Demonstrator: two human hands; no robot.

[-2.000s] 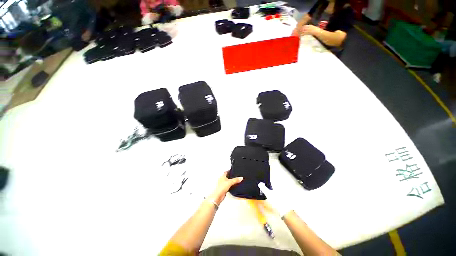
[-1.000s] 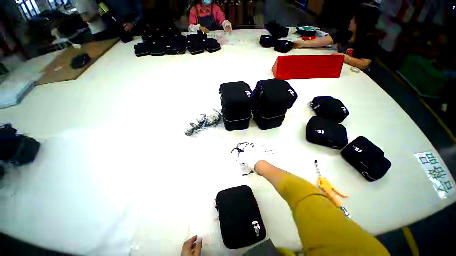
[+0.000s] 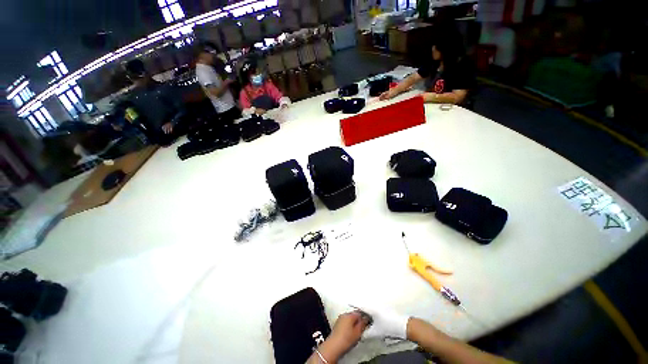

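Observation:
A small black bag with a white logo lies flat at the table's near edge. My left hand, bare with a bracelet, is right of the bag, its fingers closed on a small dark piece, possibly a cord. My right hand, in a white glove, meets the left fingertips; its fingers blend into the white table, so its grip is unclear. A loose tangle of thin black cords lies ahead of the bag. The yellow air gun lies to the right, its dark nozzle pointing away from me.
Two stacks of black bags stand mid-table beside a grey tangle. Several bags lie right of them. A red divider stands beyond. A paper sign lies at right, dark items at left. People are across the table.
My right hand has come back from the black cords to meet my left hand, which has moved further into view beside the bag. The head view has tilted up and shows more of the room.

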